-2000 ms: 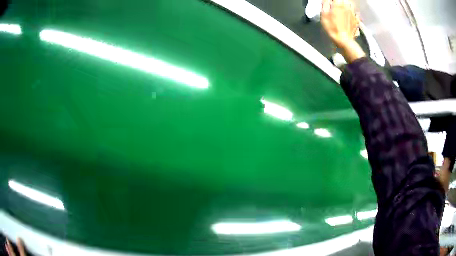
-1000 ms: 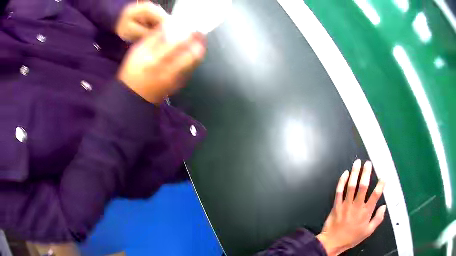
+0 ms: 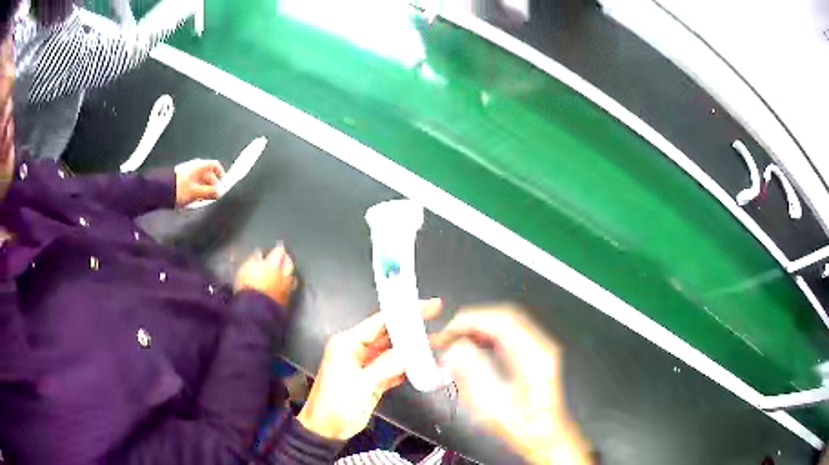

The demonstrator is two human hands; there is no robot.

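Note:
A long white body shell (image 3: pixel 398 281) stands out over the black bench in front of me, its wide rounded end pointing away. A small blue spot shows on its middle. My left hand (image 3: pixel 354 372) grips its lower part from the left, thumb and fingers around it. My right hand (image 3: pixel 509 372) is blurred, fingers curled at the shell's lower right; whether it grips it I cannot tell. Thin dark and red wires (image 3: pixel 452 390) show at the lower end.
At the left, a person in purple holds a white shell (image 3: pixel 244 163); another shell (image 3: pixel 150 136) lies beyond on the black bench (image 3: pixel 318 218). A white-railed green conveyor (image 3: pixel 545 191) runs diagonally. Curved white arms (image 3: pixel 751 173) lie across it. A striped sleeve (image 3: pixel 91 54) is at upper left.
The view has swung from the conveyor and the neighbour to the bench before me. A second ago one bare hand lay flat on the bench; now my left hand holds a white shell.

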